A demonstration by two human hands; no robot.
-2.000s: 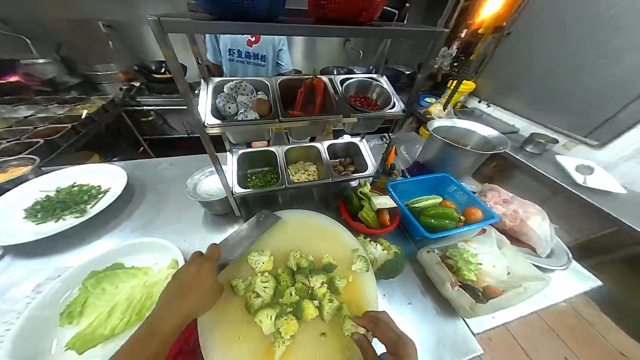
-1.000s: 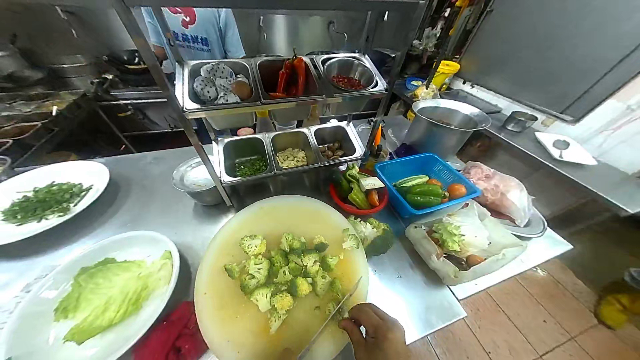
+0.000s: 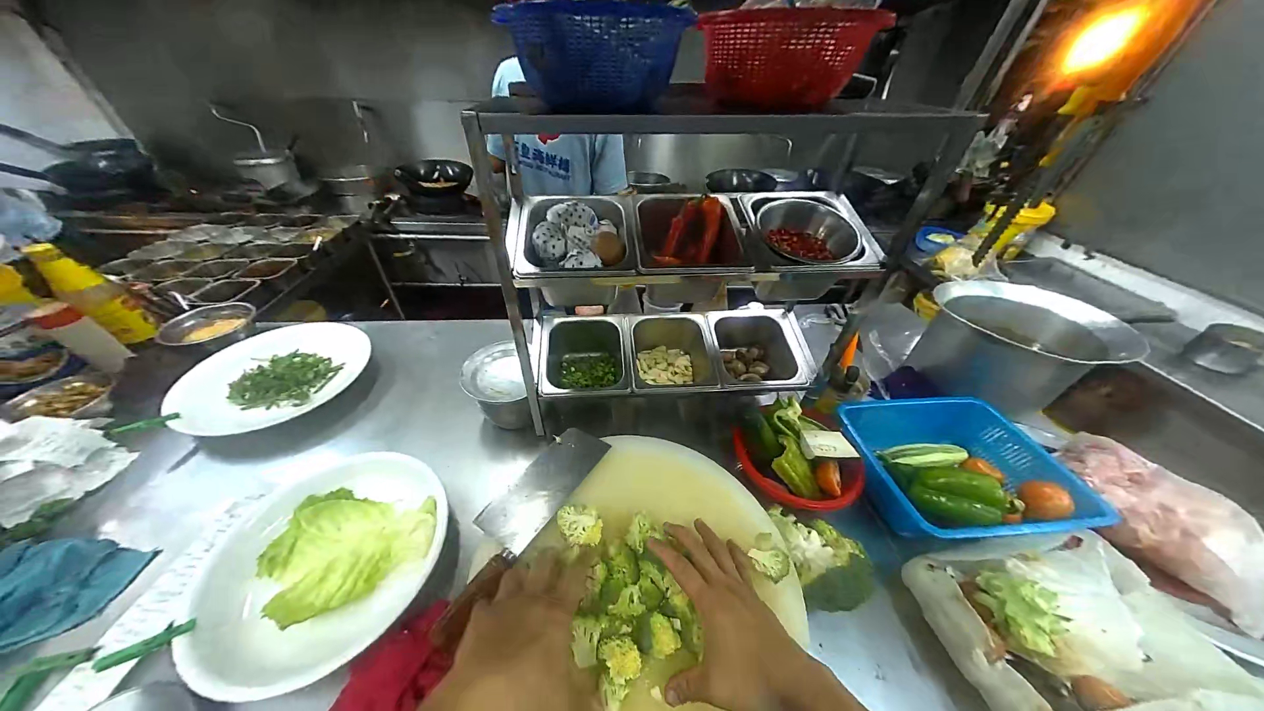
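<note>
Cut broccoli florets [image 3: 632,602] lie heaped on a round pale cutting board [image 3: 681,484]. My left hand [image 3: 528,632] rests at the heap's left side, over or against the wooden handle of a cleaver; whether it grips the handle cannot be told. The cleaver's blade [image 3: 548,484] lies flat across the board's upper left edge. My right hand [image 3: 726,612] is spread on the heap's right side, fingers apart, touching florets. A larger broccoli piece [image 3: 839,573] sits just right of the board. An oval white plate [image 3: 212,632] with lettuce leaves [image 3: 341,553] stands at the left.
A steel rack [image 3: 721,123] with food pans stands behind the board. A red bowl [image 3: 854,484] of peppers, a blue basket [image 3: 1096,504] of vegetables and a plastic bag [image 3: 1145,592] are at the right. A red cloth [image 3: 395,662] lies lower left; a person [image 3: 573,163] stands beyond the rack.
The cleaver, at the board's lower right one second ago, now lies at its upper left. Both hands now flank the florets. The view takes in more of the rack's top.
</note>
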